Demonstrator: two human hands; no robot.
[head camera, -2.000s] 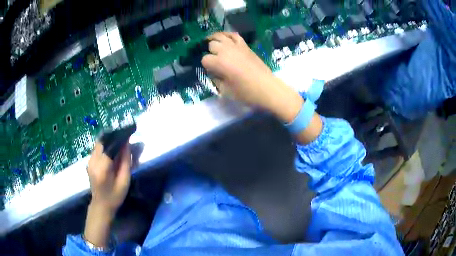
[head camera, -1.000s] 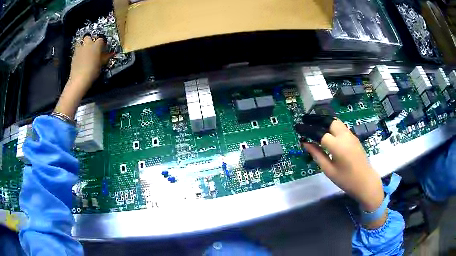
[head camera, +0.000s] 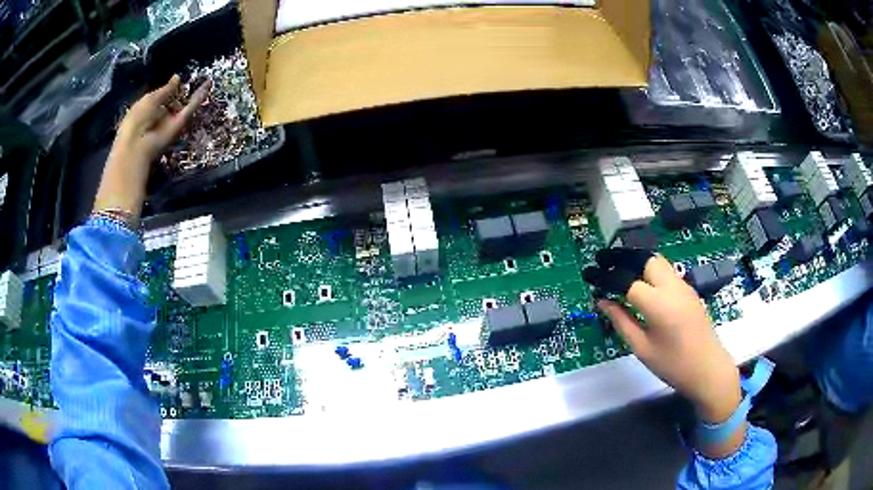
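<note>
My left hand (head camera: 158, 124) is at the left edge of a black parts bin heaped with small silver metal pieces (head camera: 225, 120). Its thumb and fingers are apart; whether it holds a small piece cannot be told. My right hand (head camera: 660, 316), with black covers on its fingers, is over the green circuit board (head camera: 412, 325), right of a pair of dark relays (head camera: 522, 321). Its fingertips are close together; what is between them is hidden. Another pair of dark relays (head camera: 512, 234) stands behind, and tall white blocks (head camera: 412, 228) stand along the board.
An open brown carton (head camera: 450, 72) is behind the boards. Clear plastic trays (head camera: 708, 57) and another bin of silver pieces (head camera: 809, 81) are at the back right. A silver rail (head camera: 402, 431) runs along the front. A blue sleeve (head camera: 847, 335) is at the right edge.
My left hand came from the board to the bin, and its fingers have since spread and shifted to the bin's left side. My right hand moved right along the board, then stayed nearly still.
</note>
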